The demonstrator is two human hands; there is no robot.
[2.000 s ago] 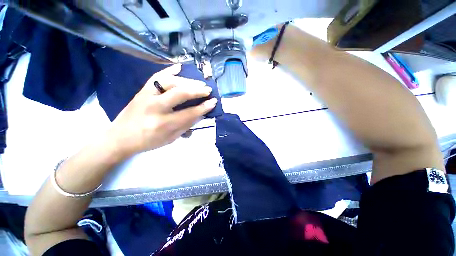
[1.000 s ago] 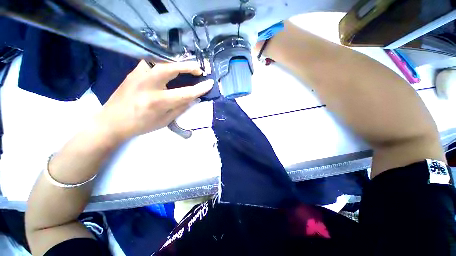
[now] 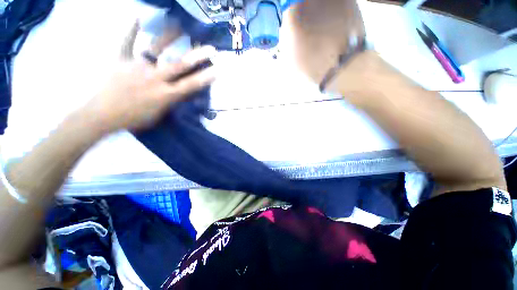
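Observation:
The navy cloth panel [image 3: 210,153] runs from under my left hand, over the table's front edge and down to my lap. My left hand [image 3: 159,85] is blurred and grips the cloth left of the needle area. The presser foot and needle [image 3: 236,31] show at the top, with no cloth seen under the foot's front. The blue-grey cylinder [image 3: 264,25] is right beside them. My right hand [image 3: 326,34] is at the top edge, right of the cylinder, blurred, with its fingers hidden or cut off.
A ruler tape [image 3: 340,169] runs along the front edge of the white table [image 3: 272,130]. A pink and blue pair of pens [image 3: 442,55] lies at the right, near a whitish rounded object [image 3: 500,88]. A blue crate [image 3: 161,205] and more dark cloth [image 3: 142,238] are below.
My left hand has pulled the cloth leftward, away from the presser foot, and the strip now slants across the table. The view has shifted, so the machine head sits higher. My right hand is blurred beside the cylinder.

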